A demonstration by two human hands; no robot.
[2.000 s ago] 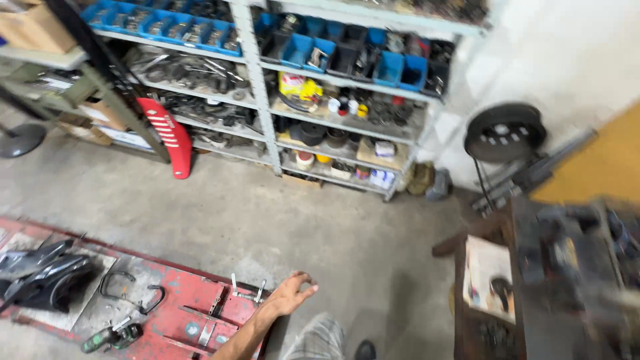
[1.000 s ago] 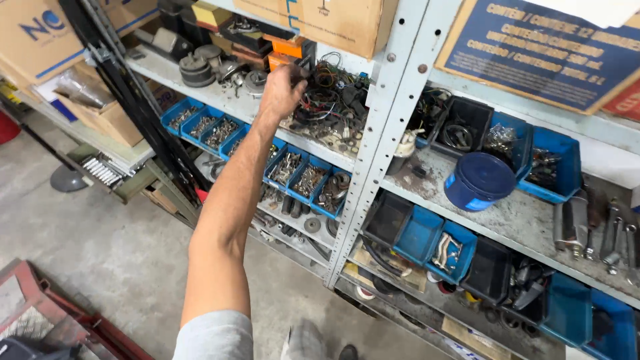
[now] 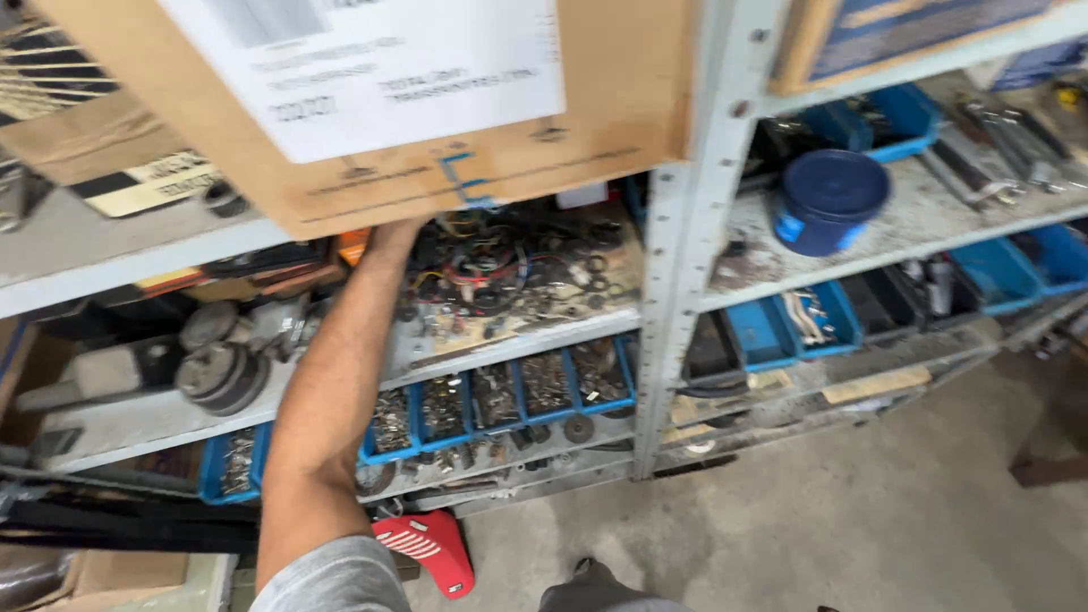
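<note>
My left forearm reaches up over the shelf. The wrist end of my left hand point(image 3: 401, 231) shows just under a large cardboard box point(image 3: 510, 183), and the fingers are hidden behind that box. An orange box point(image 3: 354, 245) lies beside the wrist on its left. To the right of the wrist, a tangle of colored electrical wires point(image 3: 489, 272) is spread over the shelf among small loose parts. What my left hand touches or holds cannot be seen. My right hand is out of view.
Round metal parts point(image 3: 223, 374) stand left of my forearm. Blue bins point(image 3: 442, 408) of small hardware line the shelf below. A perforated metal upright point(image 3: 671, 297) divides the shelving; a dark blue lidded tub point(image 3: 833, 204) stands right of it. A red plastic part point(image 3: 433, 548) is low down.
The view has moved from the floor and a red platform to the shelving. My left hand was visible by the orange box one second ago; now the cardboard box hides most of it.
</note>
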